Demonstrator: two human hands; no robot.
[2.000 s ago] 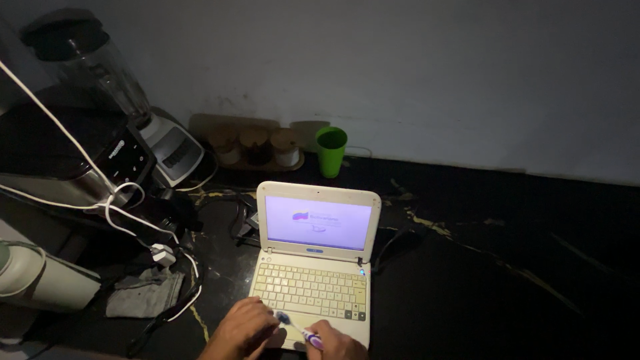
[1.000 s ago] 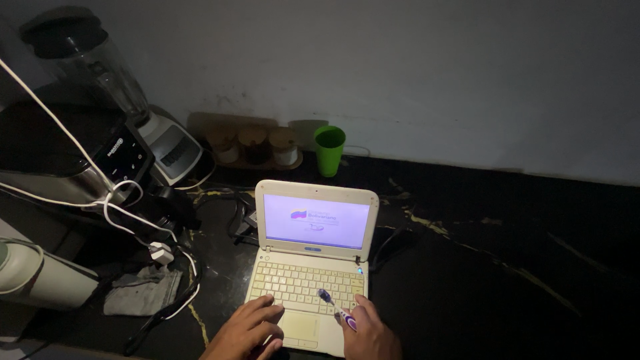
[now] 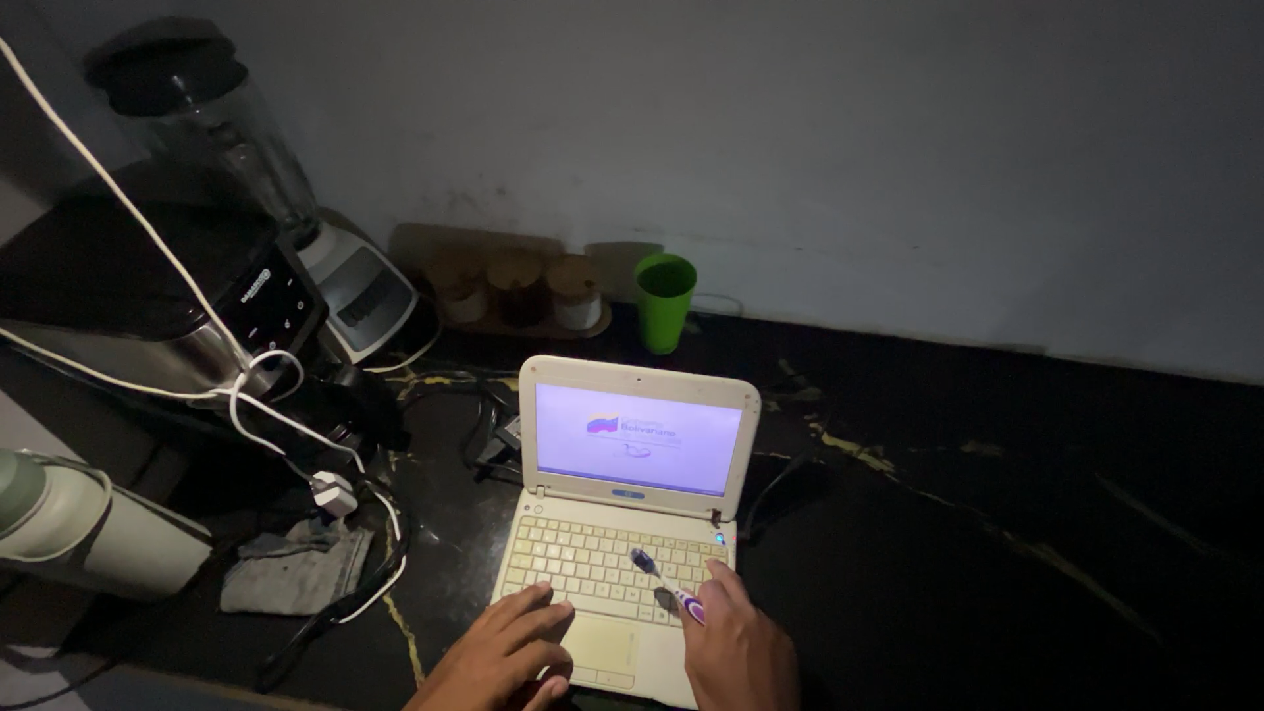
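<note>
A small white laptop [image 3: 632, 523] lies unfolded on a dark, veined countertop, its screen lit with a logo on a pale violet ground. My right hand [image 3: 736, 637] is at the right side of its keyboard and grips a purple and white toothbrush [image 3: 683, 598]. The dark bristle head points up and left over the keys. My left hand [image 3: 509, 652] rests with fingers apart at the laptop's front left, beside the touchpad, and holds nothing.
A green plastic cup [image 3: 665, 306] and several lidded jars [image 3: 575, 294] stand by the wall. At left are a blender [image 3: 346, 286], a black and steel appliance [image 3: 168, 296], white cables, a plug [image 3: 334, 494], a folded grey cloth [image 3: 291, 573] and a pale bottle [image 3: 99, 528].
Two seconds ago both hands were close together at the laptop's front, with the toothbrush between them. They have moved apart, and the brush head has risen to the middle of the keys.
</note>
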